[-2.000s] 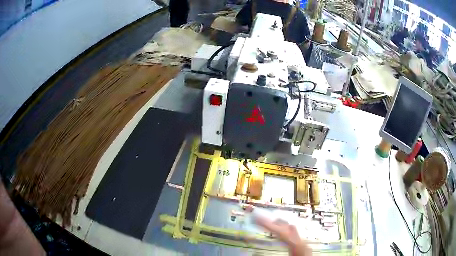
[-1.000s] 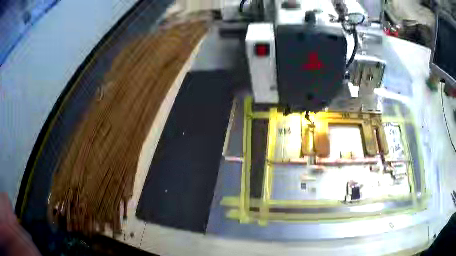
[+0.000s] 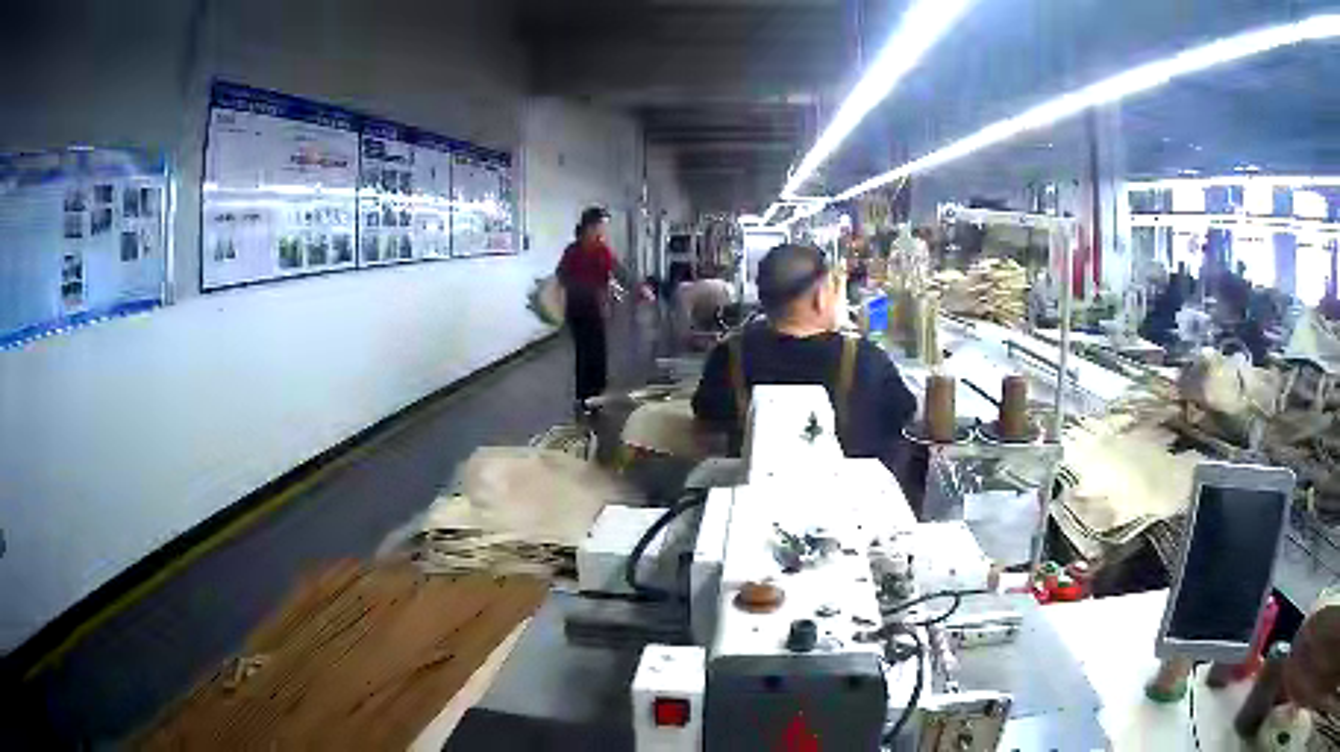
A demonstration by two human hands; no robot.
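The white pattern sewing machine (image 3: 801,544) stands in front of me, with its dark grey head (image 3: 794,705) cut off by the bottom edge. A red switch (image 3: 672,713) shows on its left side. The strap pile (image 3: 346,661) of long brown strips lies to the left of the machine. A corner of the dark mat (image 3: 537,732) shows at the bottom. The clamp and template are out of the picture. Neither of my hands is in view.
A person in dark clothing with straps (image 3: 801,353) is behind the machine. Another person in a red top (image 3: 585,294) is in the aisle (image 3: 441,441). Pale sheets (image 3: 514,500) lie behind the strap pile. A control panel screen (image 3: 1227,558) and thread cones (image 3: 941,409) are at right.
My view has swung up from the machine bed to the room. The template and clamp have left the picture. My right hand, over the template two seconds ago, is gone, and so is the skin at the left edge.
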